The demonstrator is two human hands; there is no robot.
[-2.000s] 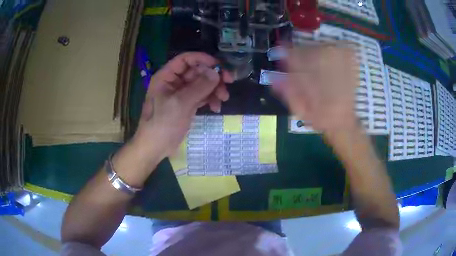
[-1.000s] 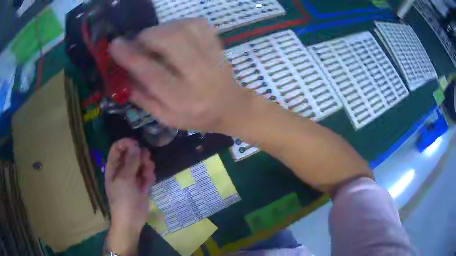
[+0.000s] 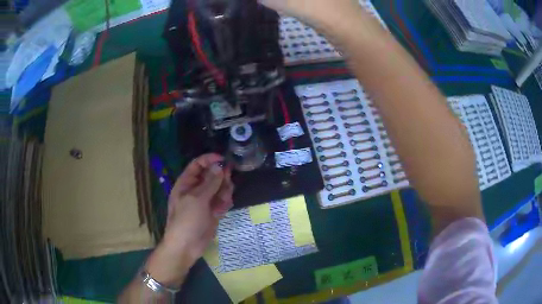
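My left hand (image 3: 199, 199) is beside the fixture's front left, thumb and fingertips pinched on a tiny dark part (image 3: 220, 164), likely a camera module, mostly hidden by the fingers. The dark metal test fixture (image 3: 252, 83) stands at top centre on a black base. Its pale socket (image 3: 226, 110) sits above and behind a grey cylinder (image 3: 247, 154) with a pale ring on top. My right hand (image 3: 309, 7) reaches to the fixture's upper right; its fingers are cut off by the top edge, so its hold is hidden.
A slotted module tray (image 3: 343, 148) lies right of the fixture, partly under my right forearm, with more trays beyond. A label sheet (image 3: 255, 237) lies in front. Cardboard sheets (image 3: 95, 166), with a small dark part on top, and a purple pen (image 3: 159, 172) are left.
My right hand has gone from the blurred tray side, over the red handle, to the top edge. The red handle no longer shows. The view has turned and shifted; my left hand stays near the cylinder.
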